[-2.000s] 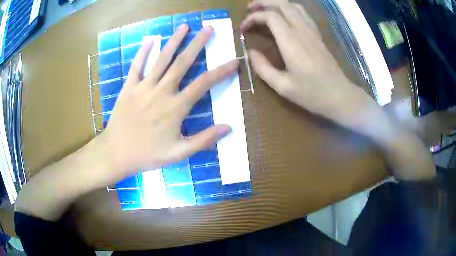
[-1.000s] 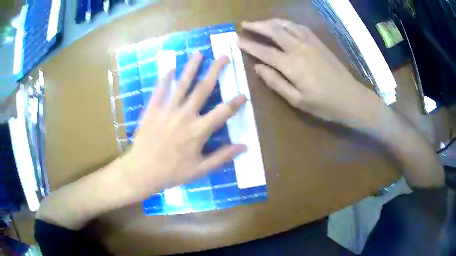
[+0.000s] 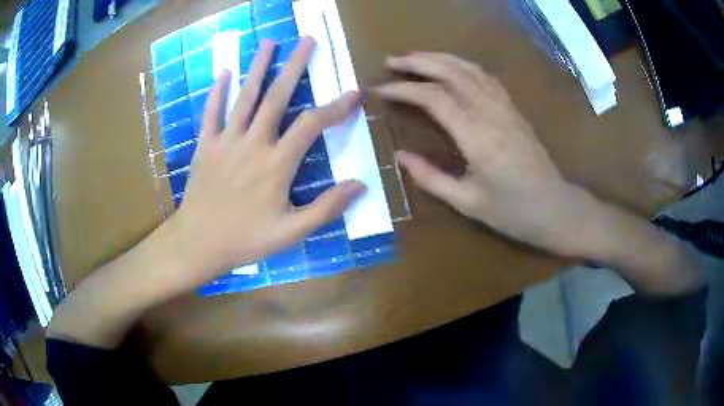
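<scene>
A sheet of blue solar cells [image 3: 278,266] lies on the brown mat with silvery ribbon ends past both side edges. A wide white strip [image 3: 361,186] lies along its right side, and a narrower white strip [image 3: 227,52] shows between my fingers. My left hand [image 3: 250,170] is spread flat over the cells, palm down. My right hand [image 3: 484,151] is right of the sheet, fingers curved and apart; whether its fingertips pinch a ribbon end is unclear. A thin busbar [image 3: 403,190] lies across ribbon ends beside the right edge, partly behind the right fingers.
White strips and silvery strips [image 3: 575,55] lie at the far right. A silvery bundle [image 3: 44,206] and white strips [image 3: 24,246] lie at the left. Blue cell sheets [image 3: 38,59] are at the far left. Dark equipment [image 3: 687,79] stands right. The mat's curved edge [image 3: 341,353] is nearest me.
The view has shifted. My left hand stays spread on the cells. My right hand has moved down along the sheet's right side, from the upper ribbon ends to lower ones.
</scene>
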